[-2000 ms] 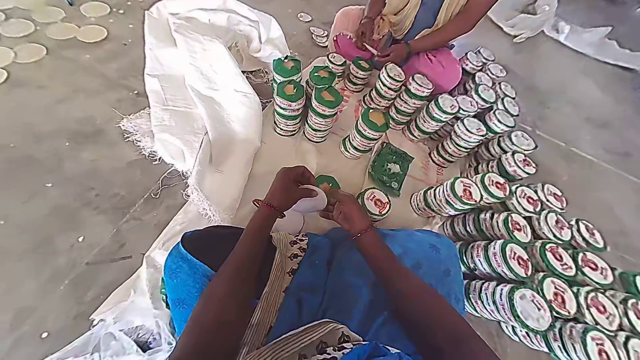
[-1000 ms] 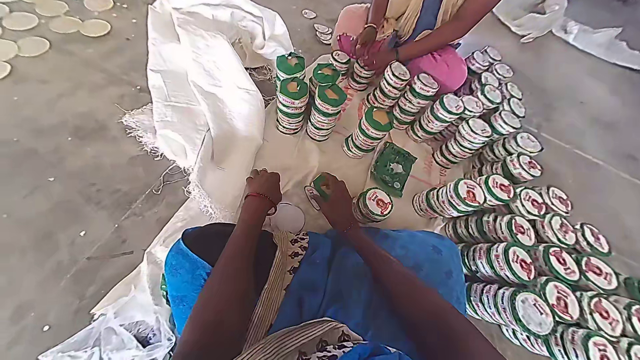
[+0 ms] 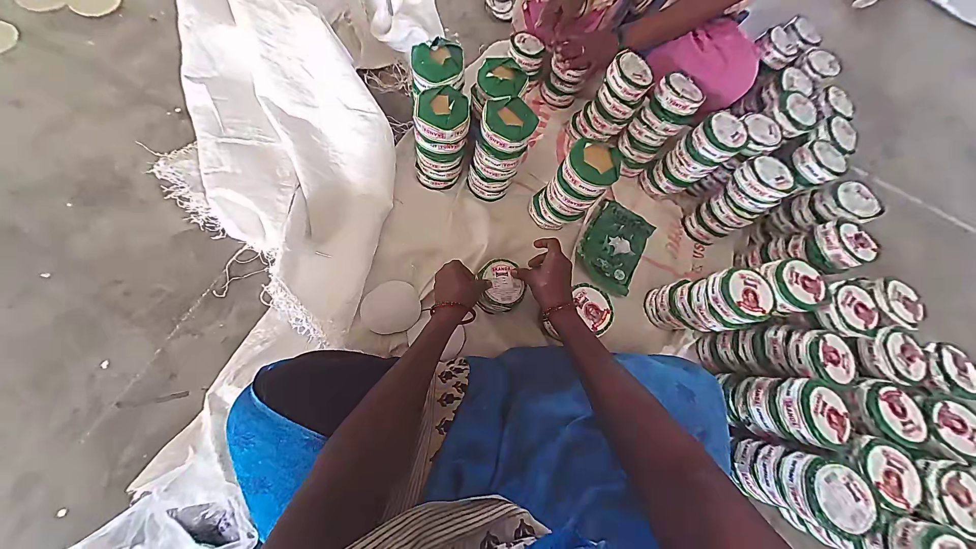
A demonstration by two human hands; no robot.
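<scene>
A round packet with a green rim and a printed white face lies upright-facing on the cloth between my hands. My left hand touches its left edge with thumb and curled fingers. My right hand has its thumb or a finger at the right edge, its other fingers partly raised. A second round packet sits beside my right wrist, partly hidden by it. White discs lie left of my left hand. A green printed plastic wrapper rests beyond my right hand.
Green-topped stacks stand ahead on the pale sacking. Many stacked round packets spread along the right, some leaning. Another person's hands are among stacks at the top. A white woven sheet with frayed edges lies on the left.
My hands, apart a second ago with the right at a green-edged piece, are now at opposite sides of the round packet. The white disc held two seconds ago is no longer in my hands.
</scene>
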